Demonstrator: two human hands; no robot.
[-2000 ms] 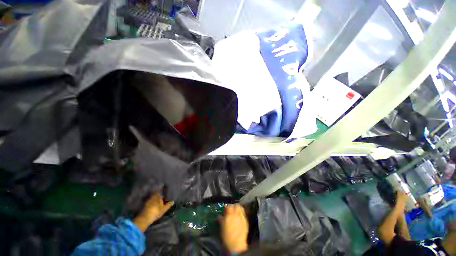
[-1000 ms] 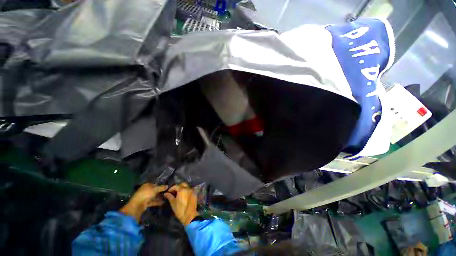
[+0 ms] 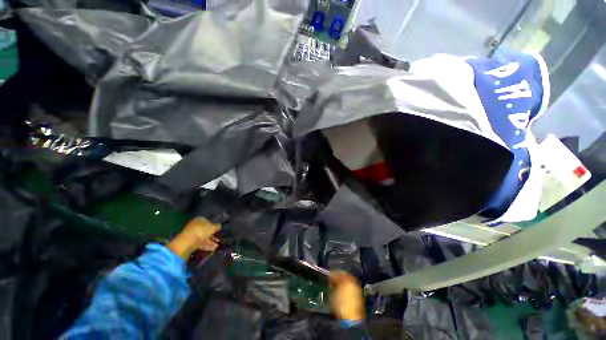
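My left hand (image 3: 198,236) is at lower centre-left, fingers curled together over dark film; whether it grips any is unclear. My right hand (image 3: 347,296) is blurred, lower right of it, apart from it, at the end of a dark glossy piece (image 3: 302,267) that it seems to pinch. Dark and clear poly bags (image 3: 226,315) lie around and below both hands. A large grey-black poly bag (image 3: 445,172) lies above them, its mouth open towards me, with a white-and-red item (image 3: 365,159) inside.
A white-and-blue cloth or bag (image 3: 511,99) with white letters and a white card (image 3: 561,174) lie at upper right. A pale curved post (image 3: 478,265) crosses the right side. More grey bags (image 3: 199,73) lie at upper left. Green surface (image 3: 133,212) shows at left.
My hands met at a small dark piece one second ago; now they are apart, the right hand further right. The view has shifted, so the large bag appears further right.
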